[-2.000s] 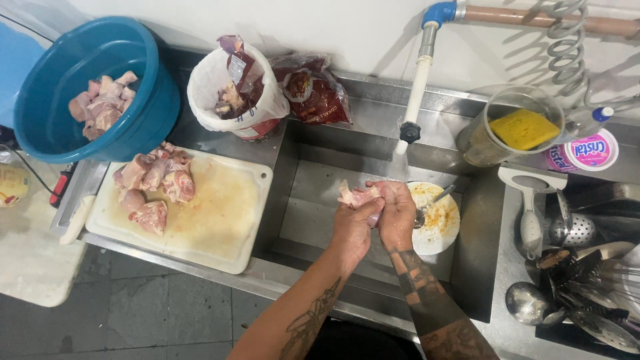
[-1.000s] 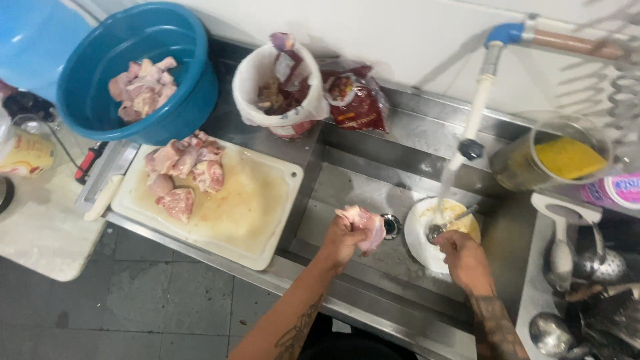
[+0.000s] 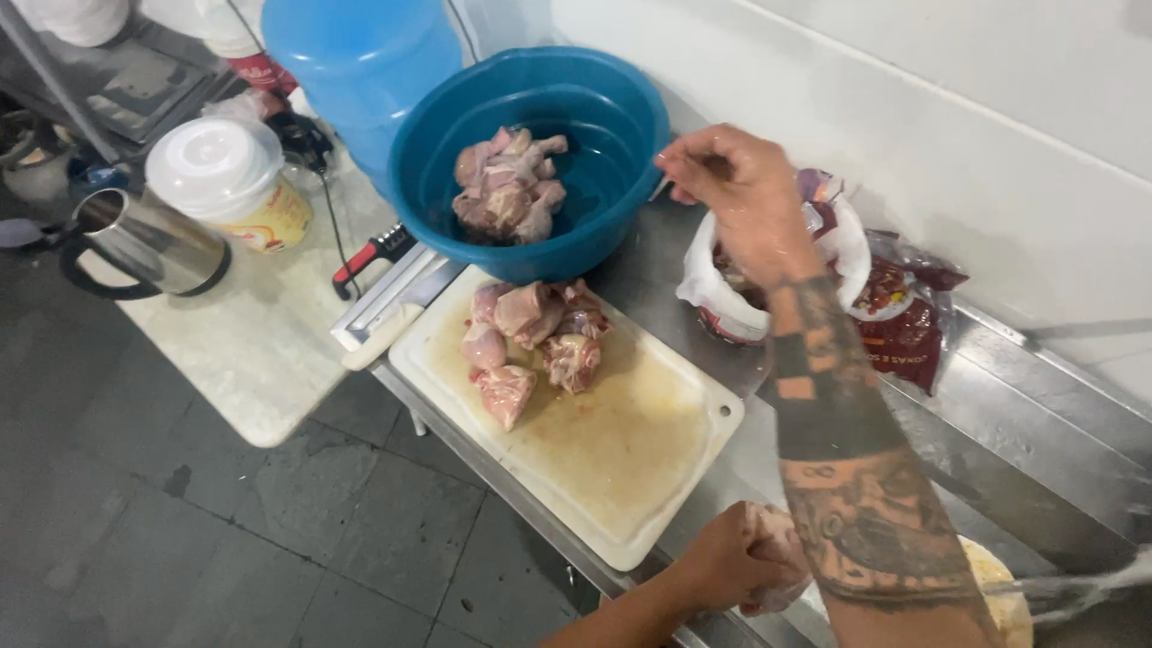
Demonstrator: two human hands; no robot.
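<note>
My left hand, low over the sink's near edge, grips a raw chicken piece, partly hidden by my right forearm. My right hand is raised beside the right rim of a blue-green plastic basin, its fingers bent; whether anything is between them is unclear. Raw chicken pieces lie in the basin. More raw chicken sits at the upper left of a wet white cutting board. Behind my right wrist stands a white-lined bucket with scraps in it.
A white-handled knife rests left of the board, beside a red-and-black tool. A red printed bag leans near the steel sink. In the sink is a soiled plate. A steel jug and lidded tub stand left.
The view has swung left. My right hand has left the plate in the sink and is now up by the basin. My left hand still holds chicken, now nearer the cutting board.
</note>
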